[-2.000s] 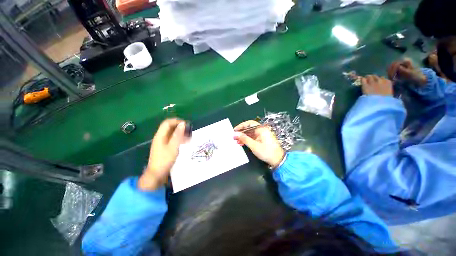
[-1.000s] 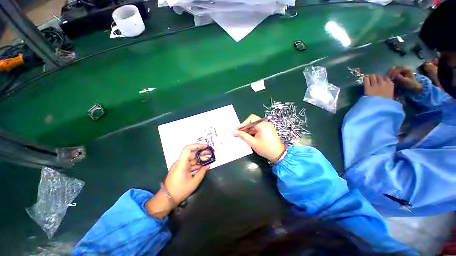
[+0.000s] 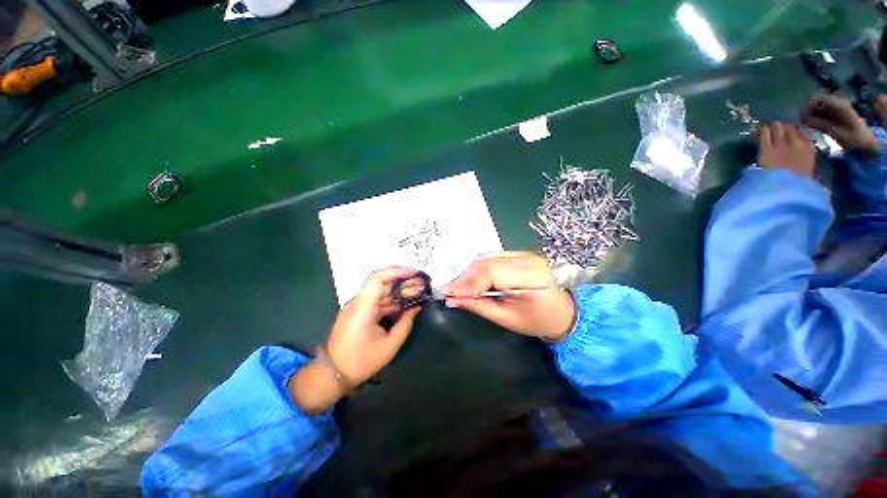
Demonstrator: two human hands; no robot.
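My left hand (image 3: 368,329) holds a dark ring-shaped housing (image 3: 412,289) by its edge, over the near edge of the white paper sheet (image 3: 365,233). My right hand (image 3: 514,295) holds a slim silvery tool (image 3: 515,290) between thumb and fingers, its tip at the right side of the housing. Whether tip and housing touch, or a pin is between them, is too small to tell. A small scatter of pins (image 3: 420,241) lies on the paper. A larger pin pile (image 3: 584,216) lies on the bench to the right.
Clear plastic bags lie left (image 3: 119,348) and right (image 3: 669,144). Single housings lie on the green belt left (image 3: 163,187) and far right (image 3: 608,51). A white scrap (image 3: 534,128) sits by the belt edge. A metal bracket arm (image 3: 88,255) juts in at left. Another person's blue sleeve (image 3: 768,233) is at right.
My right hand has moved left and down from beside the pin pile, bringing the tool to the housing. My left hand has turned the housing up and brought it over the paper's near edge.
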